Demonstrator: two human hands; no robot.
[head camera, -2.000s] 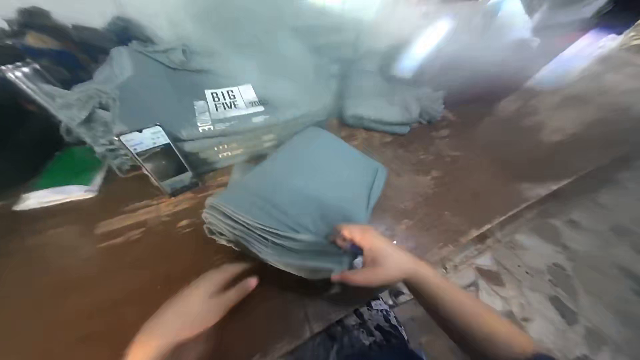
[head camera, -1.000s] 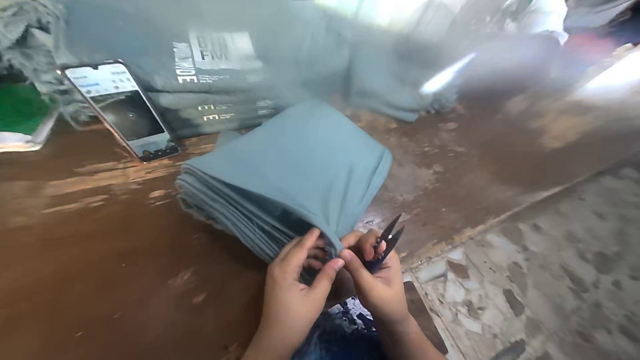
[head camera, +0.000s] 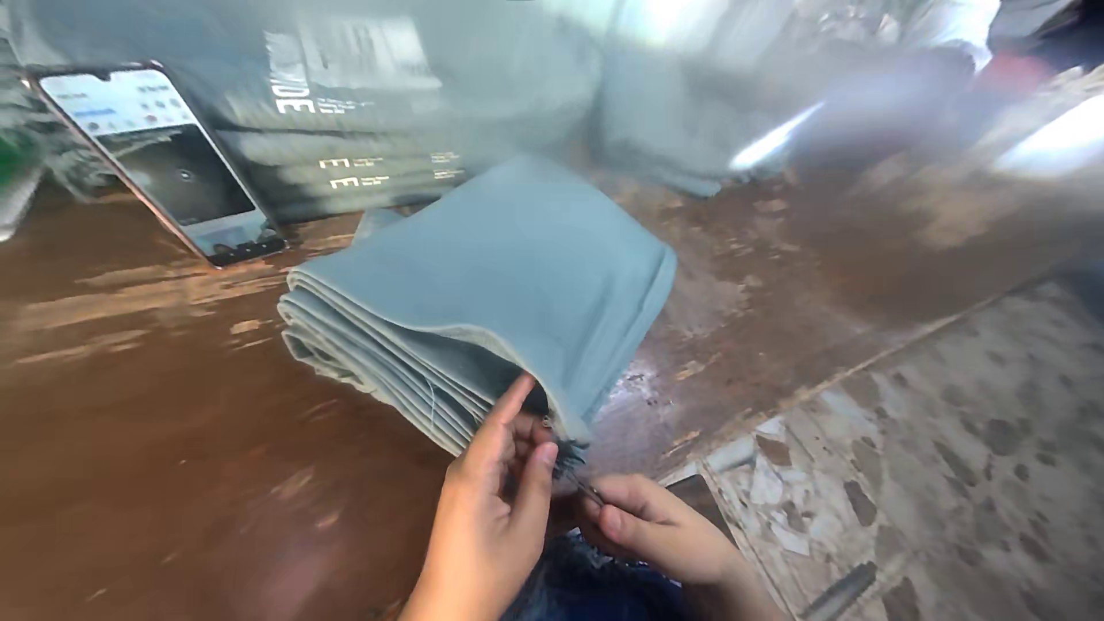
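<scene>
A folded stack of blue-grey fabric pieces (head camera: 500, 250) lies on the brown wooden table, its layered edges facing left and toward me. My left hand (head camera: 504, 483) grips the near corner of the top piece, with one finger raised along its edge. Just right of it, my right hand (head camera: 647, 517) is closed around small dark thread snips (head camera: 588, 490), whose blades point at that corner. Dark frayed threads (head camera: 569, 457) show between the two hands. Most of the snips is hidden by my fingers.
A phone (head camera: 172, 164) with a lit screen leans against a pile of grey printed garments (head camera: 345, 112) behind the stack. Another grey fabric pile (head camera: 664, 129) sits farther right. The table's edge (head camera: 828, 379) runs diagonally at the right, above a stone-patterned floor (head camera: 931, 492).
Two seconds ago my left hand was off the stack; it now holds the corner. The snips, pointing up and right one second ago, now point at the corner. The view has moved closer.
</scene>
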